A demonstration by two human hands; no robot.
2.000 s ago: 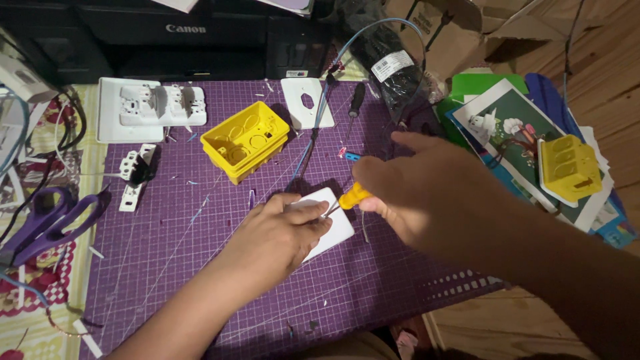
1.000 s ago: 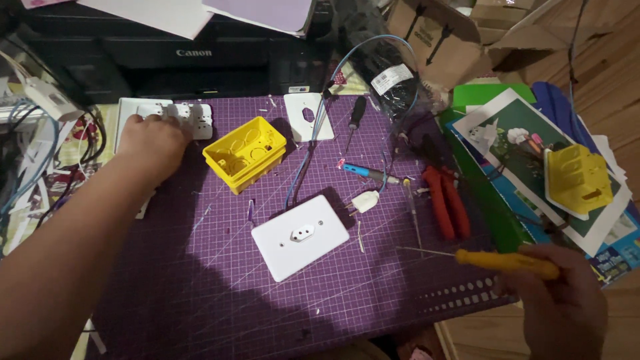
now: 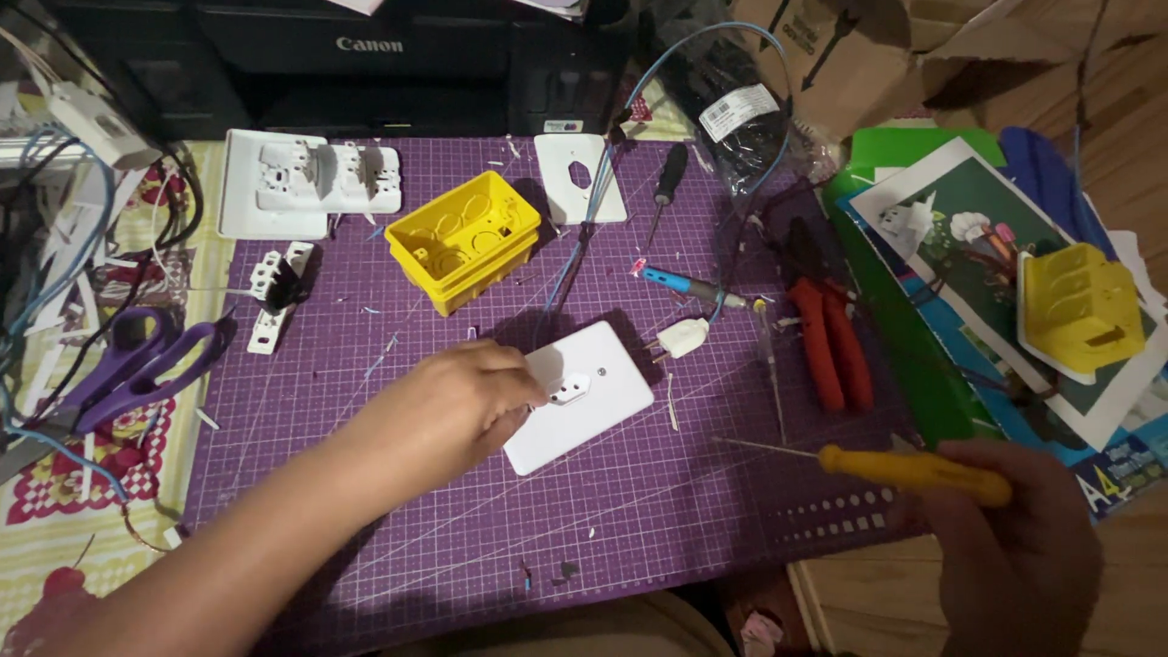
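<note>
A white wall plate with a three-hole socket (image 3: 598, 415) lies flat on the purple cutting mat (image 3: 438, 538). My left hand (image 3: 470, 406) is at the plate's left part, fingertips pinched together beside the socket; whether a small part sits between them is hidden. On the right, my right hand (image 3: 1013, 520) holds a yellow-handled screwdriver (image 3: 912, 473), its shaft pointing left, clear of the plate. A white plug (image 3: 683, 338) on a blue cable lies just right of the plate. Beyond the plate sits a yellow electrical box (image 3: 465, 239).
Red-handled pliers (image 3: 830, 347), a blue-handled tool (image 3: 684, 283) and a black screwdriver (image 3: 670, 178) lie to the right. White socket modules (image 3: 328, 178), a blank-holed plate (image 3: 579, 180) and purple scissors (image 3: 146, 365) are farther off. A printer (image 3: 365, 82) borders the back; papers (image 3: 985, 255) lie right.
My left hand has come from the white socket modules at the back left to the wall plate. My right hand, on the plate two seconds ago, has moved right with the screwdriver and stays there.
</note>
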